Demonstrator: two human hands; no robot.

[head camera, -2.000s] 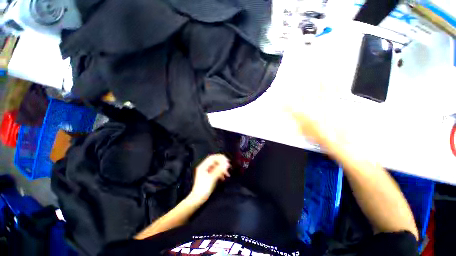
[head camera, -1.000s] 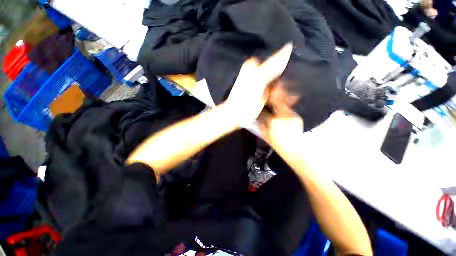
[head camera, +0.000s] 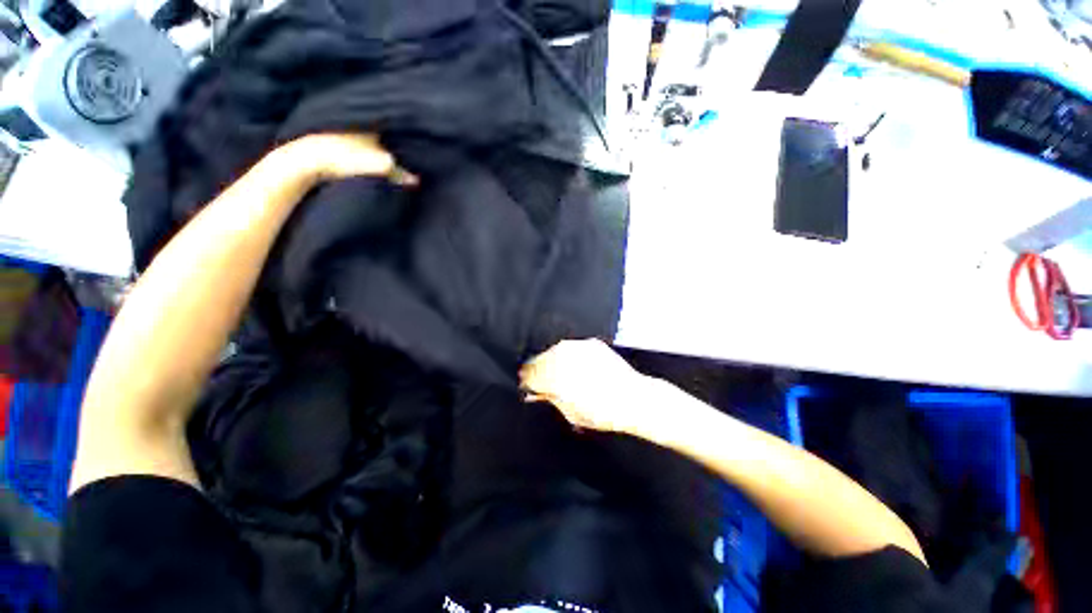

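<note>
The black garment [head camera: 479, 240] lies heaped on the white sewing table [head camera: 719, 287] and hangs over its front edge onto the lap. My left hand [head camera: 347, 158] is on the upper part of the heap at left, its fingers partly sunk in the cloth; its grip cannot be made out. My right hand [head camera: 581, 383] pinches an edge of the black garment just below the table's front edge. Part of the sewing machine's bright metal parts [head camera: 680, 108] shows right of the cloth; the needle is too unclear to make out.
A black phone [head camera: 812, 180] lies on the table right of the cloth. Red-handled scissors [head camera: 1042, 295] lie at far right. A black control panel [head camera: 1036, 120] is at upper right, a grey round-vented housing [head camera: 105, 82] at upper left. A blue crate [head camera: 1012, 443] with dark cloth stands under the table.
The view has swung back over the table and machine. My hands, crossed together at the cloth a second ago, are now apart: left up on the heap, right at the cloth's lower edge.
</note>
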